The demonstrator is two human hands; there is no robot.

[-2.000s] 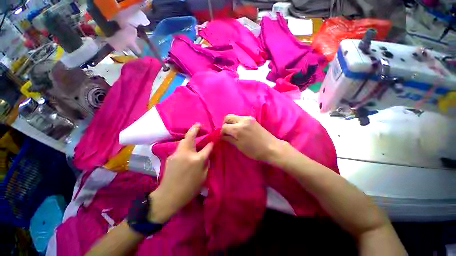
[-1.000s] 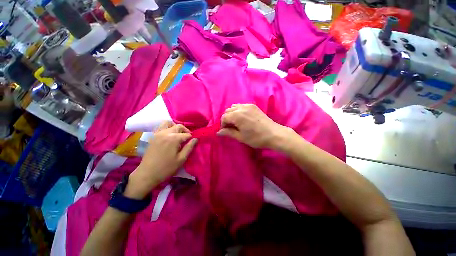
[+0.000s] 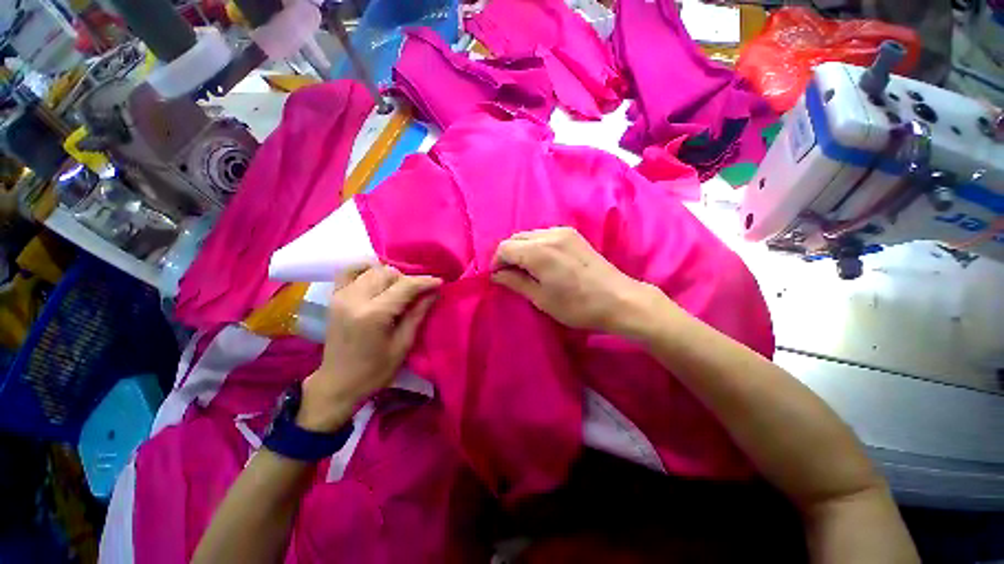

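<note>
A bright pink garment piece (image 3: 517, 375) with pale lining lies bunched over the front of the table and hangs over its edge. My left hand (image 3: 369, 325), with a dark band on the wrist, pinches a folded edge of the pink cloth at centre left. My right hand (image 3: 567, 281) pinches the same edge a little to the right. The cloth between the fingertips is stretched into a short, nearly level line. A white panel (image 3: 330, 248) sticks out to the left of the fold. The fingertips partly hide the edge.
A white sewing machine head (image 3: 881, 165) stands at right on the white table (image 3: 881, 308). Cut pink pieces (image 3: 683, 88), a blue basket (image 3: 402, 44) and an orange-red plastic bag (image 3: 815, 55) lie behind. Another machine (image 3: 176, 143) is at left, above a blue bin (image 3: 88, 342).
My left hand has moved down and left from the centre fold, then slightly back toward my right hand. The pink edge between the hands has been drawn out straighter.
</note>
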